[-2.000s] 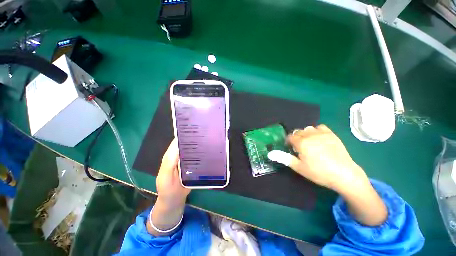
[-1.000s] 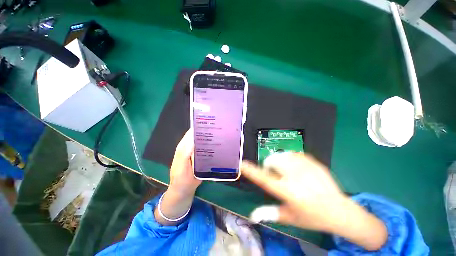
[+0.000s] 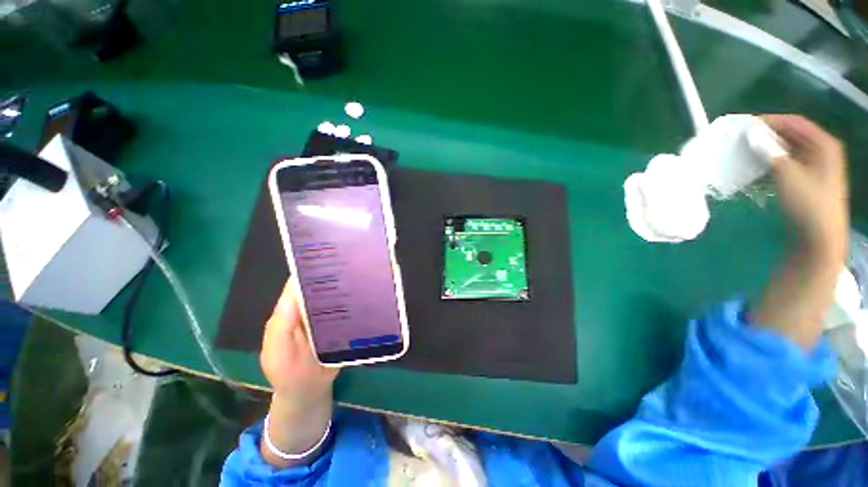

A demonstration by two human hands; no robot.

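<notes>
My left hand [image 3: 293, 347] holds a smartphone [image 3: 341, 262] with a white-edged case and a pinkish-purple screen, upright above the left part of the black mat [image 3: 419, 333]. A square green circuit board [image 3: 485, 259] with a dark round part in its middle lies on the mat, right of the phone, untouched. My right hand [image 3: 809, 181] grips a white palm-sized piece [image 3: 731, 157] at the right, lifted beside the white round stack [image 3: 666, 202]. What the piece is, I cannot tell. A dark flat part [image 3: 328, 145] shows partly behind the phone.
White box [image 3: 71, 228] with a clear tube and dark hose at left. Black units [image 3: 306, 36] at the back and back left [image 3: 86, 128]. Small white discs [image 3: 354, 109] beyond the mat. Slanted white bar [image 3: 678, 62] and clear bag [image 3: 849, 352] at right.
My right hand has moved from over the circuit board to the white stack at the right and taken hold of a white piece. The board is uncovered. My left hand still holds the phone.
</notes>
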